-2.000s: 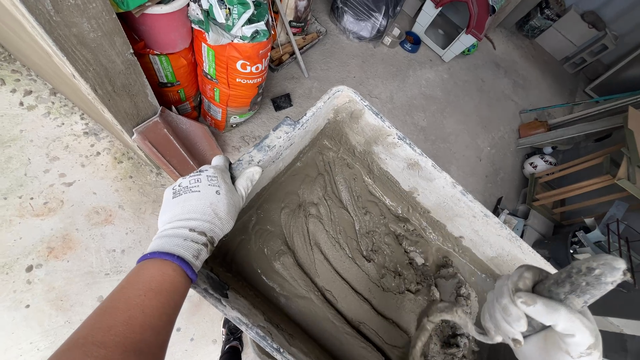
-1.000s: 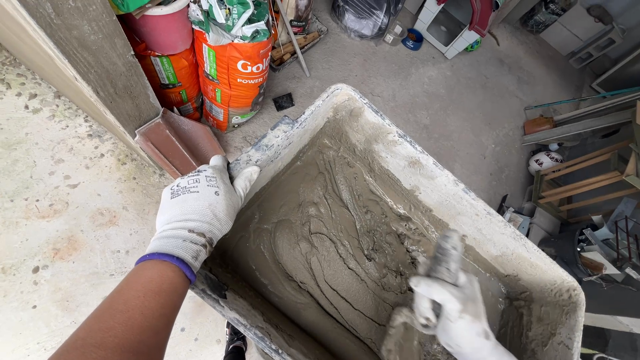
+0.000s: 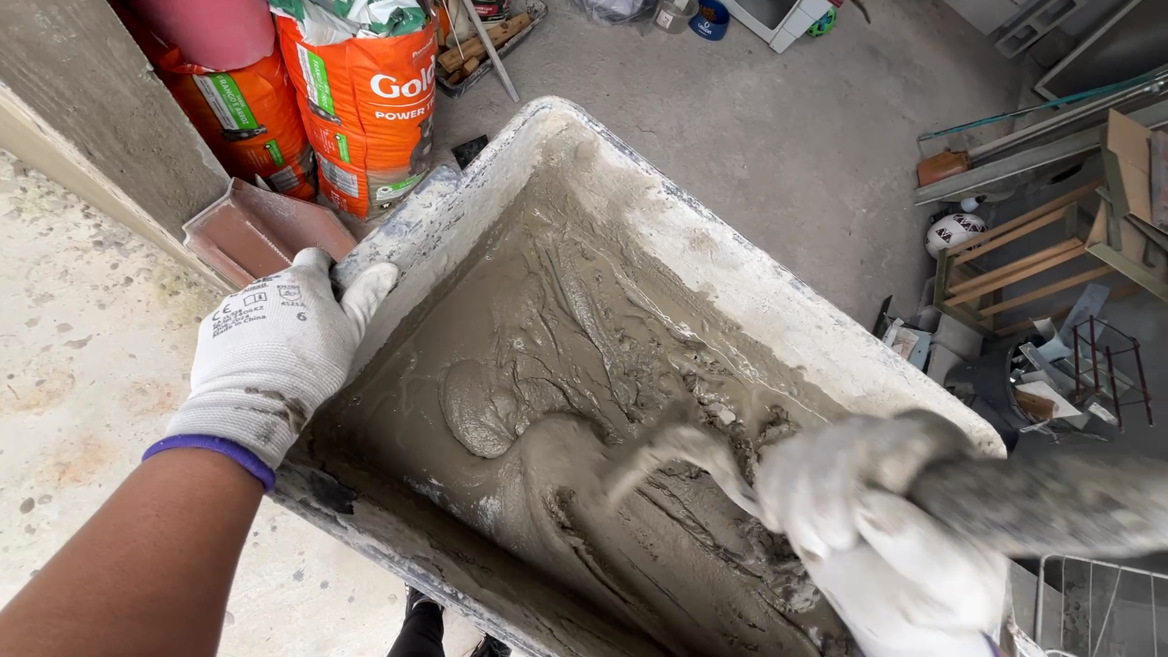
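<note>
My left hand [image 3: 278, 342], in a white knit work glove with a purple cuff, grips the left rim of a mortar tub [image 3: 652, 173]. Wet grey mortar [image 3: 547, 383] lies in the tub in ridges and swirls, with lumps toward the right side. Over the right end of the tub, my right hand [image 3: 876, 511], gloved and blurred, is closed around the thick, mortar-coated handle of a trowel [image 3: 1049, 502]. The tool's bent neck [image 3: 693, 447] reaches left into the mortar; its blade is mostly hidden there.
Orange bags [image 3: 365, 119] and a reddish hollow block [image 3: 265, 233] stand beyond the tub's left rim, near a wooden post [image 3: 119, 109]. Wooden frames [image 3: 1031, 255], a ball [image 3: 954, 234] and a bucket of scraps [image 3: 995, 392] are at the right. My leg [image 3: 420, 630] shows below the tub.
My right hand and the trowel have moved, first left over the tub, then back to the right. The mortar surface has new swirls. My left hand stays on the rim.
</note>
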